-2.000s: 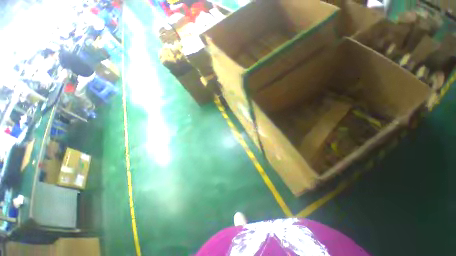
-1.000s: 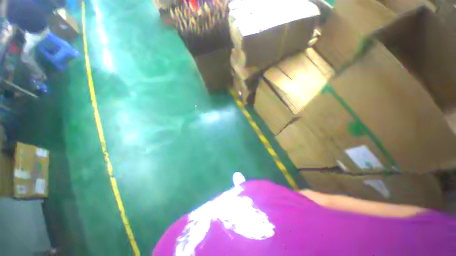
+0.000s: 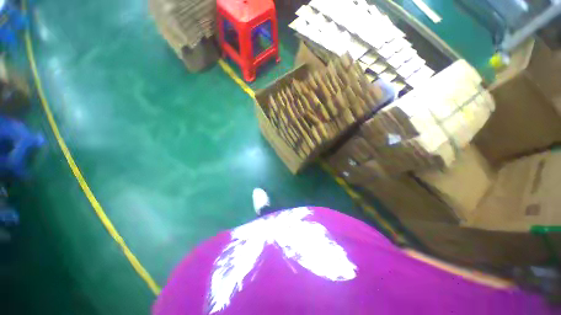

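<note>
Neither of my hands is in the picture. My purple shirt fills the bottom, with a thin edge of bare arm at its right side. In front and to the right, an open carton (image 3: 280, 143) holds upright assembled partitions (image 3: 320, 104) with ridged edges. A strapped bundle of strips (image 3: 452, 107) lies to its right, bright on top. Overlapping rows of pale divider strips (image 3: 369, 37) lie behind the carton.
A red plastic stool (image 3: 246, 31) stands beyond the carton, beside more stacked cardboard (image 3: 187, 31). Large open cartons (image 3: 517, 184) stand at the right. Blue plastic stools (image 3: 15, 144) blur at the left edge. Yellow lines (image 3: 80, 178) run along the green floor.
The view has moved forward along the cartons. The large green-taped cartons have shifted to the right edge, and the red stool and the partition carton have come nearer.
</note>
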